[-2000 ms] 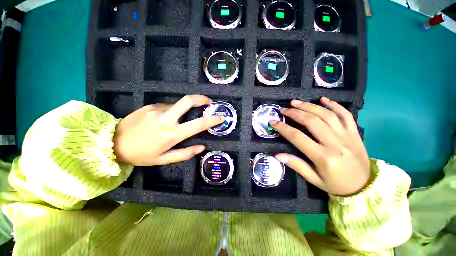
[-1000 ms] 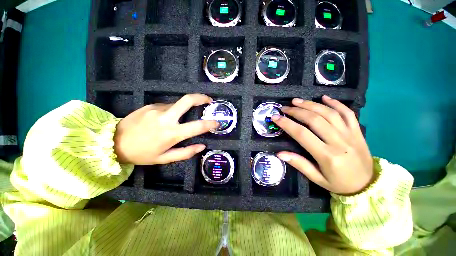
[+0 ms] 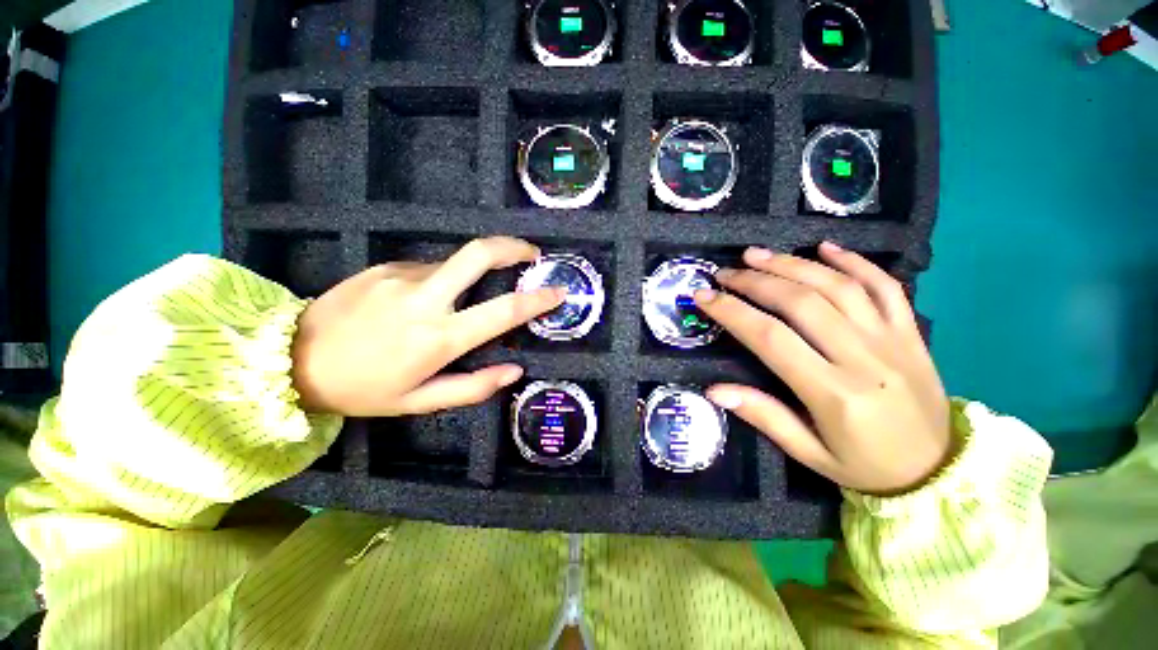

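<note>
A black foam tray holds several round smartwatches in square pockets. My left hand lies over the tray's left side, fingers spread, a fingertip on the lit face of a smartwatch in the third row. My right hand has a fingertip on the bright face of the smartwatch beside it. Below, one smartwatch shows lines of purple text, and another shows a bright white face with text. The upper watches, such as one in the second row, show small green blocks. Neither hand grips anything.
The bench has a teal mat on both sides of the tray. A red object lies at the top right. Small white and blue specks show in the tray's upper left pockets. Pale green-yellow fabric shows at the right edge.
My left fingertip has moved slightly on its watch face, down and then back up. My right fingertip has shifted a little. The tray stays nearly in place.
</note>
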